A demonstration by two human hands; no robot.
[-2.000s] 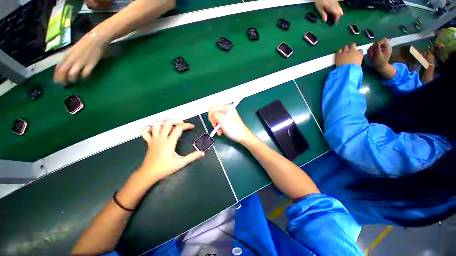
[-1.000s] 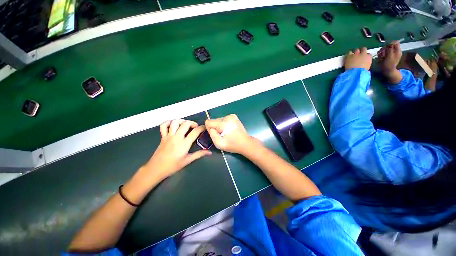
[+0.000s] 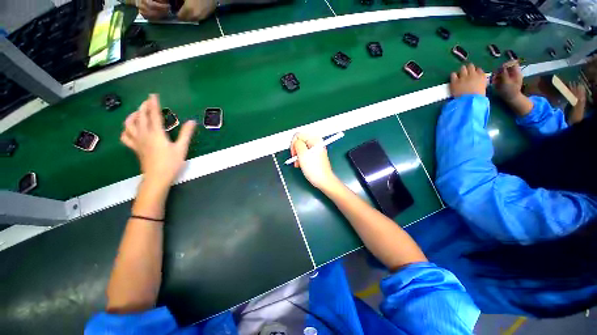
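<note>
My left hand (image 3: 156, 141) is over the near side of the green conveyor belt (image 3: 242, 111), fingers spread. A watch body with a light rim (image 3: 169, 119) lies on the belt between its thumb and fingers, partly hidden by them; I cannot tell whether they touch. Another watch body (image 3: 213, 118) lies on the belt just right of the hand. My right hand (image 3: 310, 157) holds a slim white pen-like tool (image 3: 334, 139) above the bench by the conveyor rail, its tip pointing left.
A black smartphone (image 3: 381, 176) lies on the green bench right of my right hand. More watch bodies and black units (image 3: 290, 82) dot the belt beyond the white rail (image 3: 340, 125). A neighbour's blue sleeves (image 3: 461, 150) are at the right. Another person's hands (image 3: 177, 8) show at the top left.
My left hand has moved from the bench, where it was at a watch body, up and left over the belt. My right hand has moved slightly right and the tool now shows. Belt items have shifted right.
</note>
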